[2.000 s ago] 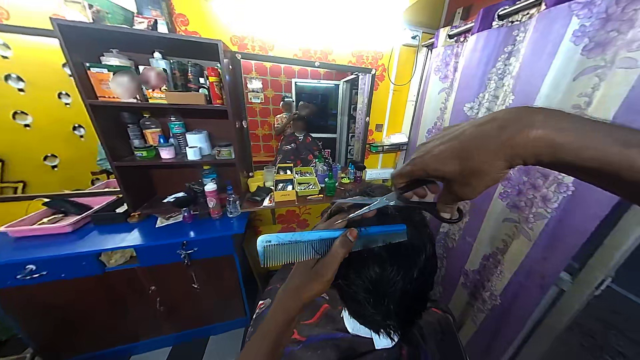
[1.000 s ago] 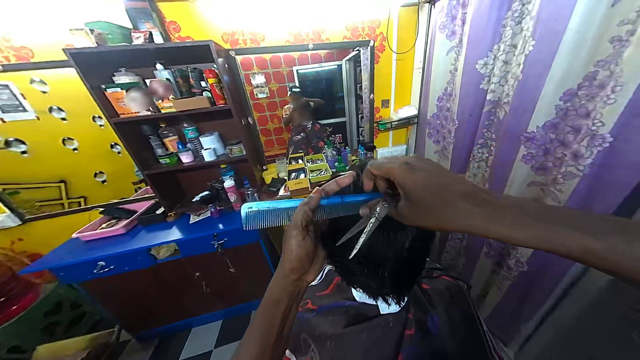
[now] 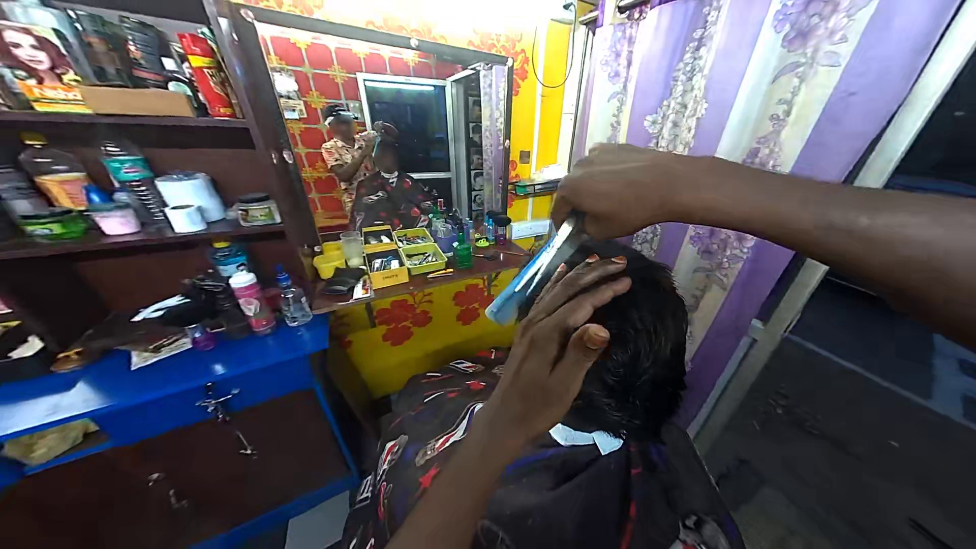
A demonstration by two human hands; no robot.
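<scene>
A seated person's dark-haired head point(image 3: 644, 343) is in front of me, seen from behind. White paper point(image 3: 587, 439) rings the neck above a dark patterned barber's cape point(image 3: 534, 496). My left hand point(image 3: 560, 343) rests on the left side of the hair, fingers spread, holding nothing. Above the head my right hand point(image 3: 610, 191) is closed on the scissors point(image 3: 545, 263) and the blue comb point(image 3: 505, 305), both pointing down to the left. The scissors lie over the comb; their handles are hidden in the hand.
A mirror point(image 3: 499, 152) hangs ahead over a counter point(image 3: 488, 267) with yellow trays point(image 3: 421, 258) of tools and bottles. Left are a dark shelf point(image 3: 152, 126) of products and a blue-topped cabinet point(image 3: 252, 347). A purple floral curtain point(image 3: 831, 130) hangs at the right.
The comb, in my left hand two seconds ago, is now in my right hand with the scissors. My left hand has let go of it and lies on the hair. The view has shifted.
</scene>
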